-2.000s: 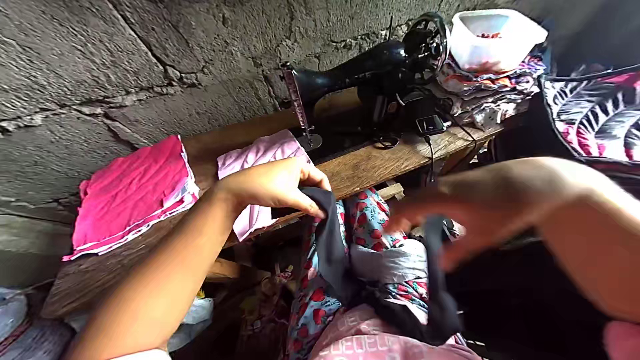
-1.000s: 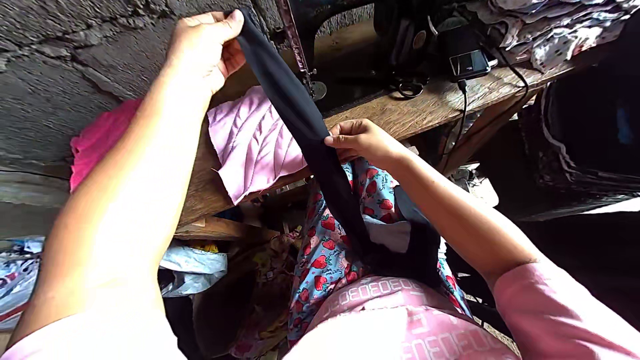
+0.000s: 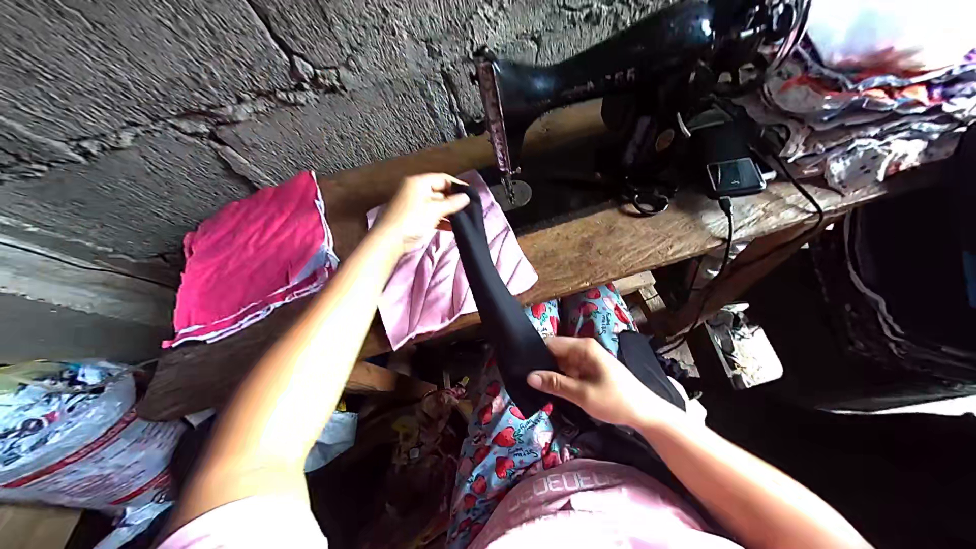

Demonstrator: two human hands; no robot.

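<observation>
A folded strip of black fabric [image 3: 492, 286] runs between my two hands at a slant. My left hand [image 3: 427, 207] pinches its upper end over the pink cloth, close to the sewing machine's needle. Lower down, my right hand [image 3: 591, 379] grips the strip above my lap, thumb on top. Light pink cloth [image 3: 427, 286] lies on the wooden table, partly under the strip. The black sewing machine [image 3: 564, 80] stands behind, its presser foot beside the pink cloth. More black fabric [image 3: 648, 366] rests on my lap by the right forearm.
A stack of bright pink cloth [image 3: 255, 252] lies on the table [image 3: 610, 248] at left. Scissors [image 3: 648, 200], a small device [image 3: 736, 175] with a cable and piled fabric pieces [image 3: 869, 145] are at right. A full sack [image 3: 91, 442] stands lower left, a block wall [image 3: 343, 114] behind.
Since a second ago, my left hand has come down from high up with the strip's end, and my right hand has moved lower along the black fabric.
</observation>
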